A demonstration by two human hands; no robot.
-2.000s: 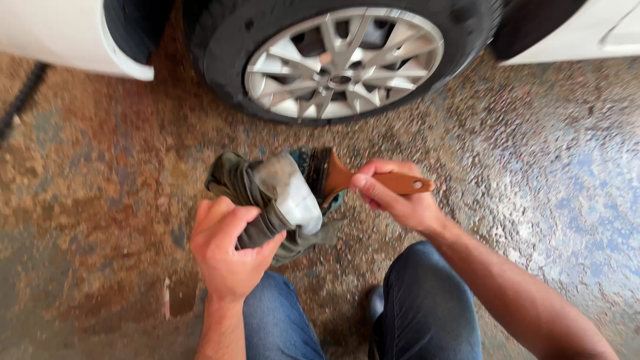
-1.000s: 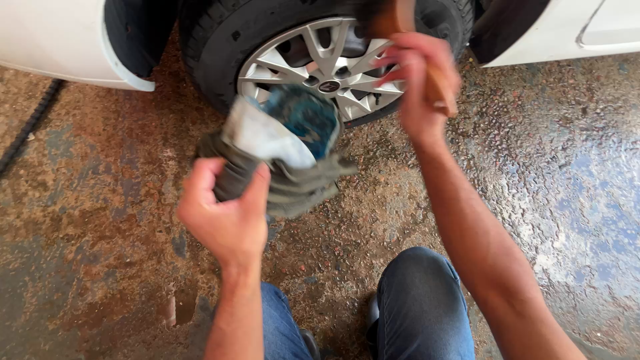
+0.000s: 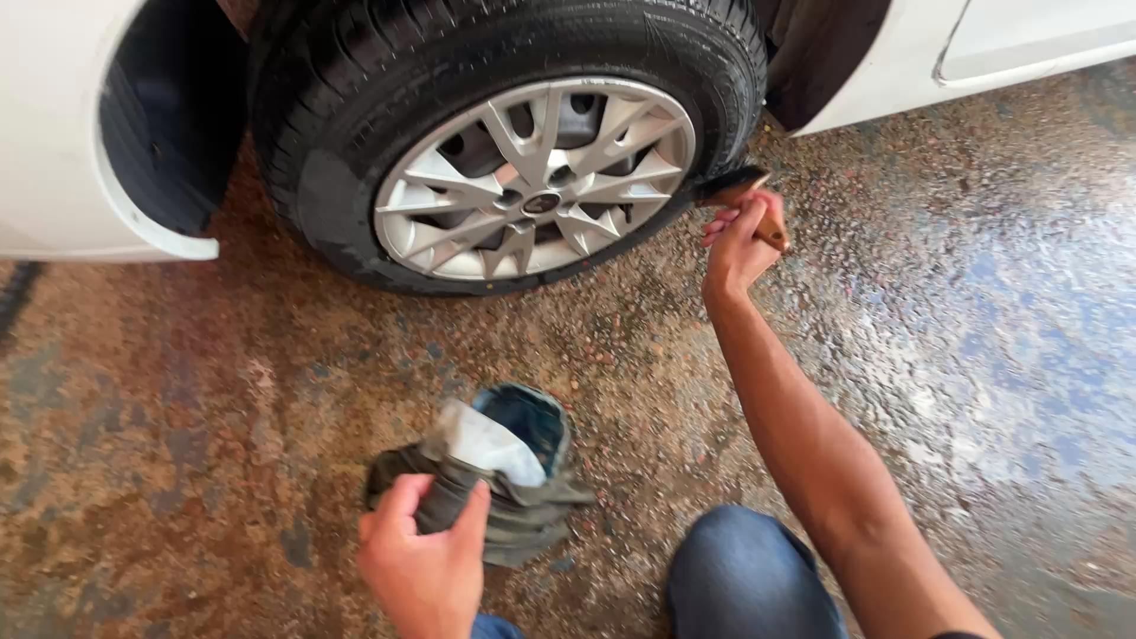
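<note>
My right hand (image 3: 744,240) grips the wooden handle of a paintbrush (image 3: 735,188). Its dark bristles touch the black tire (image 3: 328,191) at the lower right of the sidewall, beside the silver multi-spoke wheel (image 3: 541,204). Nearer to me, my left hand (image 3: 430,550) pinches a dark green cloth (image 3: 524,524) between thumb and fingers. The cloth wraps around an open container (image 3: 532,422) with a dark blue inside, and a whitish piece (image 3: 488,444) lies over the container's near side. What the container holds is hard to make out.
White car body panels (image 3: 53,124) flank the wheel on both sides, with a dark wheel arch liner (image 3: 169,115) at the left. Below is a wet, rough, stained floor (image 3: 222,426). A dark hose or cable (image 3: 16,297) lies at the left edge. My jeans-clad knee (image 3: 750,577) is at the bottom.
The brush in my right hand has gone from the container, past the upper part of the wheel, to the tire's lower right side. My left hand still holds the cloth around the container.
</note>
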